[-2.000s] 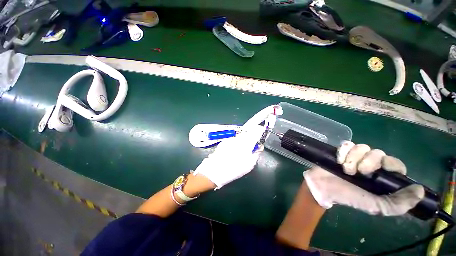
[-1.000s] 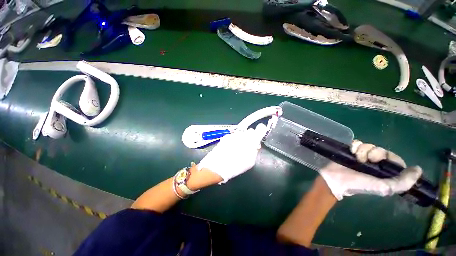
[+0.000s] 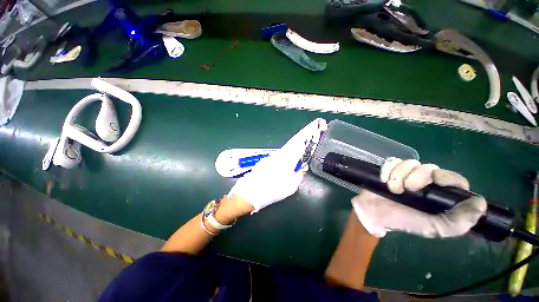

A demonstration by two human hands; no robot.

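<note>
My gloved left hand holds a white neck fan body over the green bench. Its open end, with a blue strip inside, shows left of my hand. Its other open end shows small dark and blue parts at my fingertips. My gloved right hand is closed around the black electric screwdriver. The bit points left at the part in my left hand; whether it touches is too small to tell. The clear screw box lies behind the screwdriver, partly hidden by it.
Assembled white neck fans lie at the left of the bench. A pale edge rail separates the bench from the green belt, which carries blue, dark and white housing parts. A yellow-green handle lies at the far right, near the black cord.
Since one second ago, my right hand has brought the screwdriver left, its bit now close to the held part. My left hand has turned the part so its inner side shows.
</note>
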